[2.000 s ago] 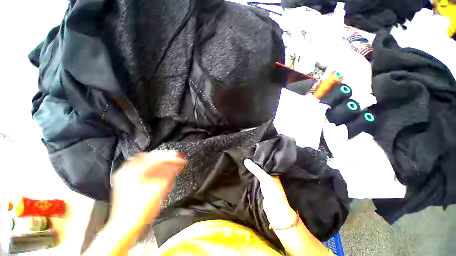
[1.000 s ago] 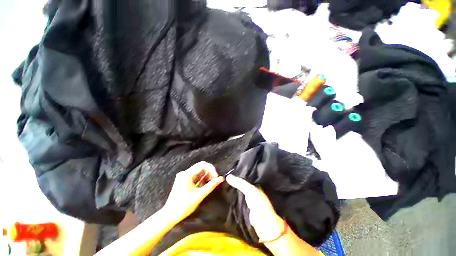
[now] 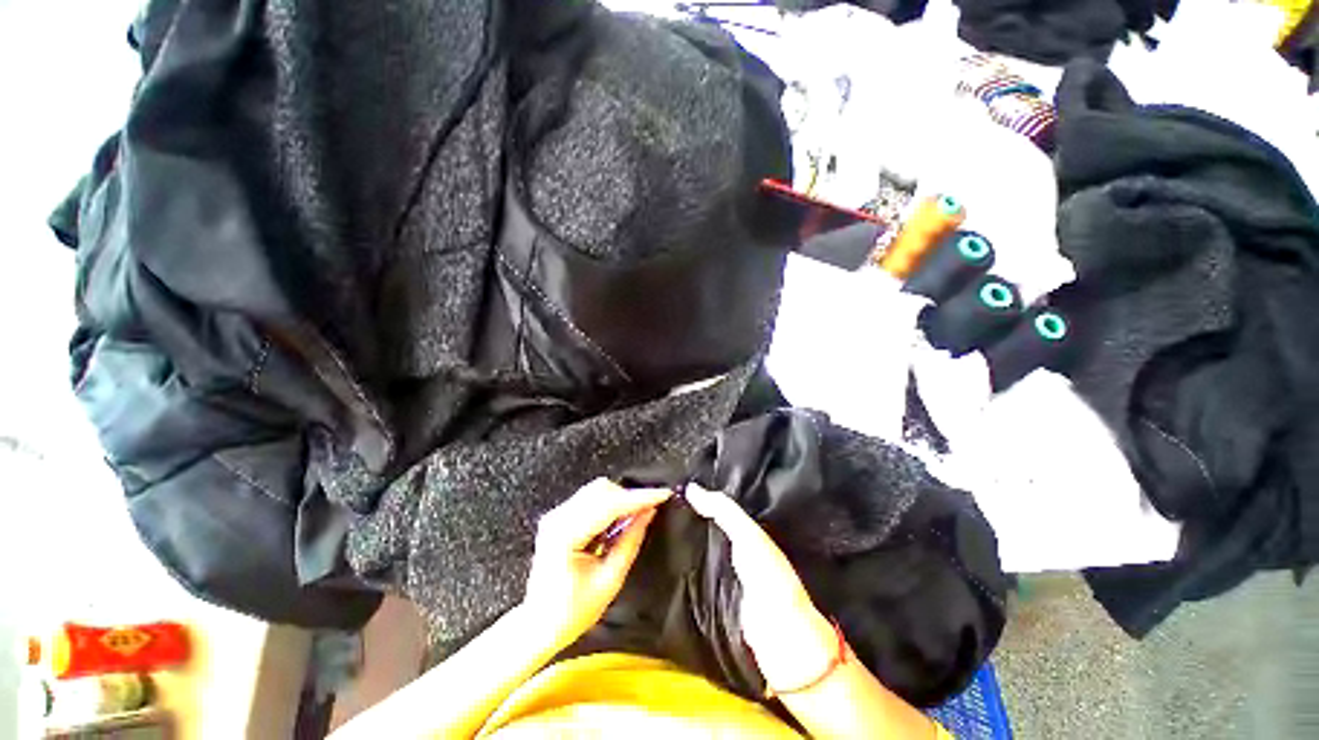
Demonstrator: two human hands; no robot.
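Observation:
A dark speckled coat (image 3: 622,159) with smooth black lining (image 3: 658,325) fills the left and centre, heaped over the table and lap. My left hand (image 3: 586,557) is at the lower centre, its thumb and fingertips pinched at the black cloth; a small dark object shows in its curled fingers, too unclear to name. My right hand (image 3: 755,586), with a red string at the wrist, meets it fingertip to fingertip and grips the lining. Any needle or thread between the fingertips is too small to make out.
Right of the coat lie a red-edged phone (image 3: 832,231), an orange cone (image 3: 921,236) and three black cones (image 3: 998,299) on white sheets. A second dark coat (image 3: 1157,304) is at far right. A blue basket (image 3: 976,711) and red packet (image 3: 123,649) sit low.
My left hand has come in from the left, first to the black cloth, and now its fingertips meet my right hand's. My right hand stays on the lining. The view has shifted slightly.

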